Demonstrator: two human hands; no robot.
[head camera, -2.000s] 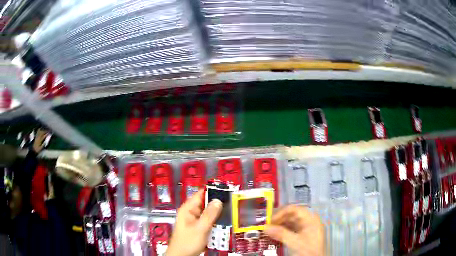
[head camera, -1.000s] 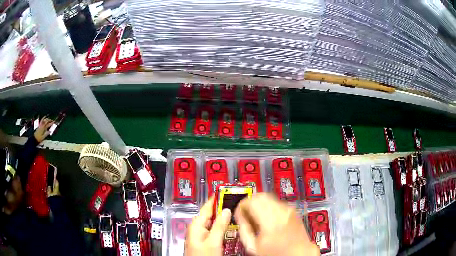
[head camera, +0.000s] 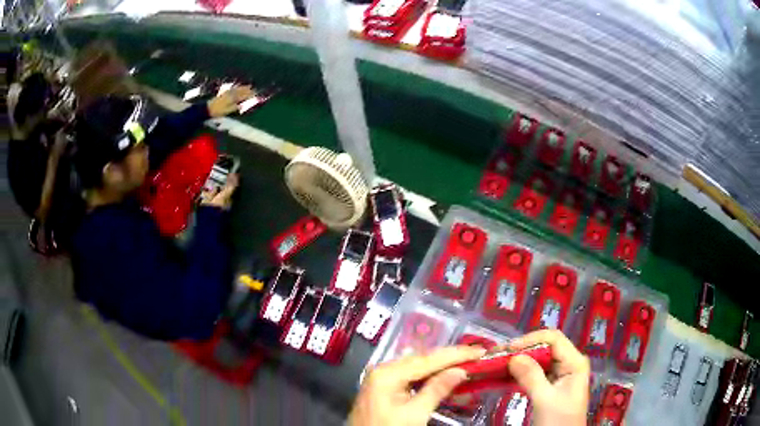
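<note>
A red keypad phone (head camera: 492, 368) is held edge-on between both hands, above the clear blister tray (head camera: 427, 270). My left hand (head camera: 412, 383) grips its left end and my right hand (head camera: 554, 374) grips its right end. The phone's front face is turned out of sight, and no yellow frame shows on it. The blister tray's back row holds several red phones (head camera: 508, 283), backs up. More red phones lie in the front row, partly hidden by my hands.
A cream fan (head camera: 327, 187) stands behind piled phones (head camera: 329, 320) at left. A person in dark blue (head camera: 154, 266) sits further left. The green conveyor (head camera: 417, 150) carries another phone tray (head camera: 567, 200). A white parts tray (head camera: 679, 391) lies right; stacked trays (head camera: 600, 75) stand behind.
The view has swung left, showing the neighbouring worker. The phone in my hands has tilted from face-up to edge-on. Both hands now hold its ends; the yellow outline is out of sight.
</note>
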